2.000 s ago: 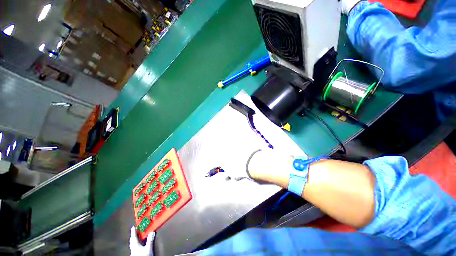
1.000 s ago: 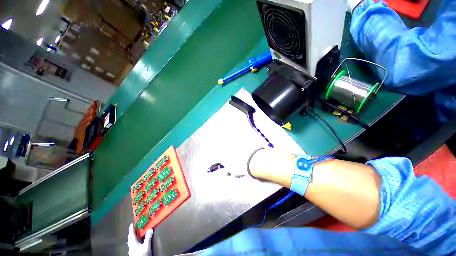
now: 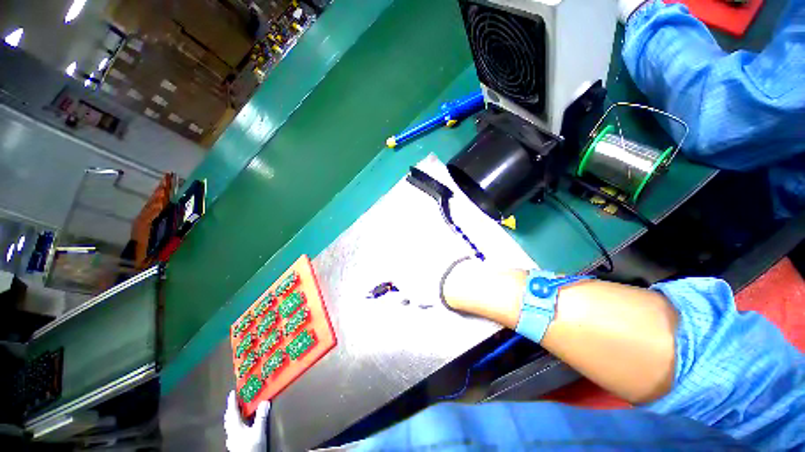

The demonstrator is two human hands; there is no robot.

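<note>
A red-orange board tray (image 3: 323, 328) lies on the metal sheet at lower left, with several small green circuit boards (image 3: 300, 342) in rows. My left hand (image 3: 246, 429), in a white glove, grips the tray's near left corner; the frame's bottom edge cuts it off. My right hand (image 3: 441, 296) is over the sheet, right of the tray, and its white glove is washed out against the glare. Dark parts that look like side cutters (image 3: 383, 290) show at its fingers, apart from the tray. A light blue wrist strap is on my right wrist.
A black brush (image 3: 430, 184) lies on the metal sheet (image 3: 357, 243). Beyond it stand a black cylinder (image 3: 494, 168), a white fan box (image 3: 574, 53) and a solder spool (image 3: 624, 165). A blue soldering iron (image 3: 437, 119) lies on green. A coworker's sleeve (image 3: 706, 97) shows at upper right.
The dark tool at my right fingers has shifted slightly up and turned a little. My right wrist has moved slightly right in view. My left hand stays at the tray corner.
</note>
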